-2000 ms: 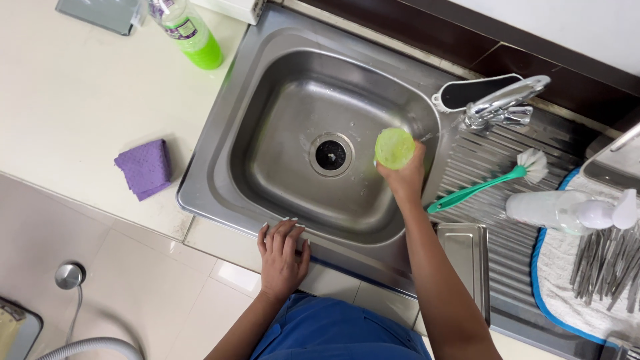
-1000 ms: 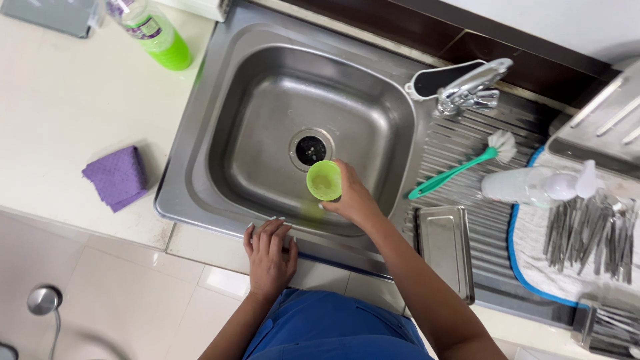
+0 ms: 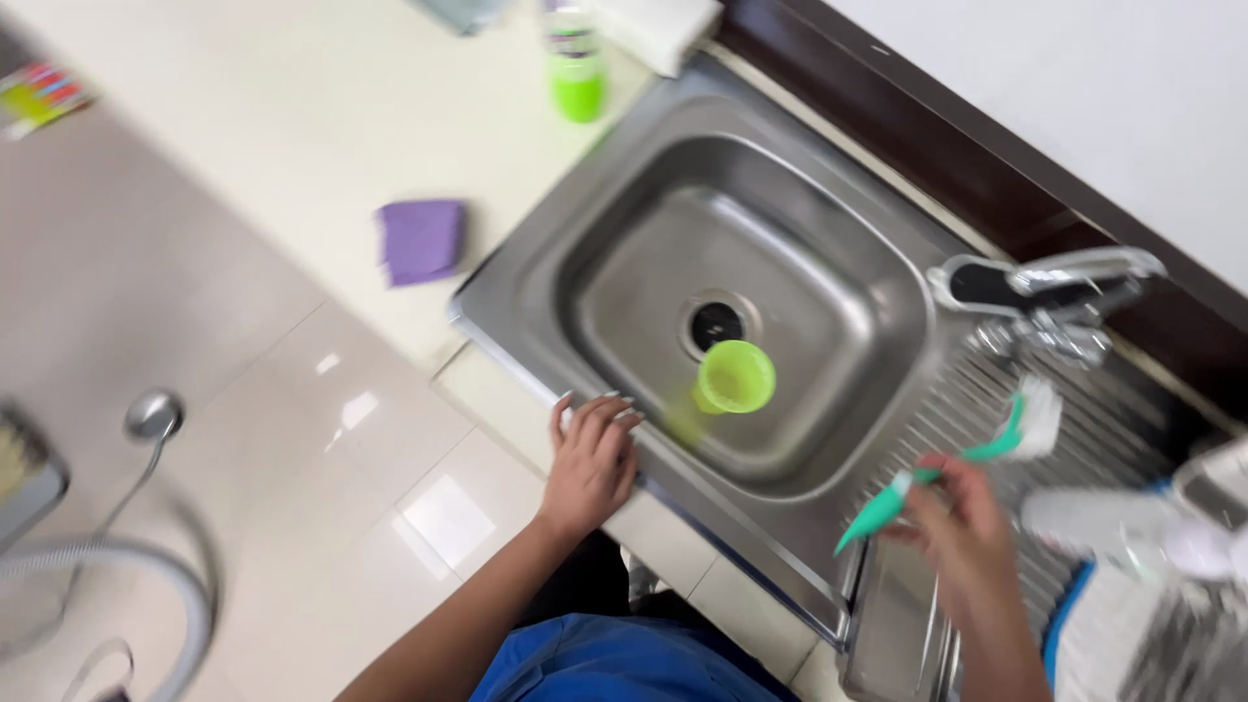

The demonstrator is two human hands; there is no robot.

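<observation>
My left hand (image 3: 593, 468) rests on the front rim of the stainless steel sink (image 3: 507, 312), its fingers spread over the edge and holding nothing. A green plastic cup (image 3: 736, 378) stands in the basin beside the drain (image 3: 717, 324), with neither hand on it. Over the ribbed drainboard, my right hand (image 3: 960, 517) is at the handle of a green dish brush (image 3: 882, 512) with white bristles, its fingers around the handle. Motion blur softens the right hand and the brush.
The chrome faucet (image 3: 1068, 297) is at the sink's back right corner. A pump bottle (image 3: 1102, 526) and a cloth with cutlery (image 3: 1102, 634) lie right, a metal tray (image 3: 892, 624) near the front. On the left counter are a folded purple cloth (image 3: 421, 241) and a bottle of green liquid (image 3: 576, 78).
My right hand has let go of the green cup, which is now in the basin, and has moved right to the brush on the drainboard. The view has turned noticeably.
</observation>
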